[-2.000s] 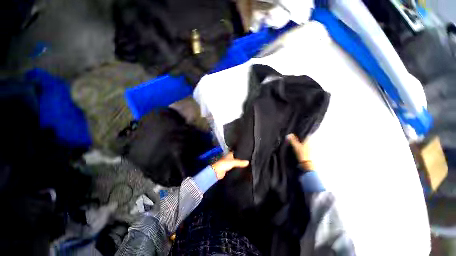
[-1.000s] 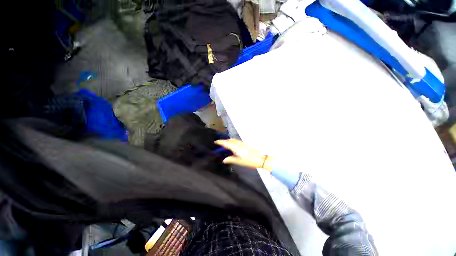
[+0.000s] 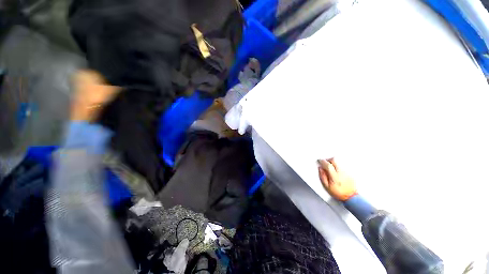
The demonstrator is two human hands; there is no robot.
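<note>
A black garment [image 3: 145,48] lies heaped at the upper left, beside the white-covered pressing table, with a yellowish strip [image 3: 201,42] on it. My left hand [image 3: 92,96] is blurred at the garment's left edge; whether it grips the cloth cannot be told. My right hand [image 3: 336,179] is over the white table cover [image 3: 364,96], fingers loosely bent and apart, with nothing in it.
A dark cloth heap [image 3: 201,176] lies below the table's left edge, near blue material [image 3: 179,120]. Pale scraps [image 3: 212,234] lie on the speckled floor. A blue and white padded form [image 3: 461,21] borders the table's upper right.
The dark garment my hands held over the table moved off left, sweeping across the lower left. My left hand has come into view at upper left. My right hand has moved right, over the cover.
</note>
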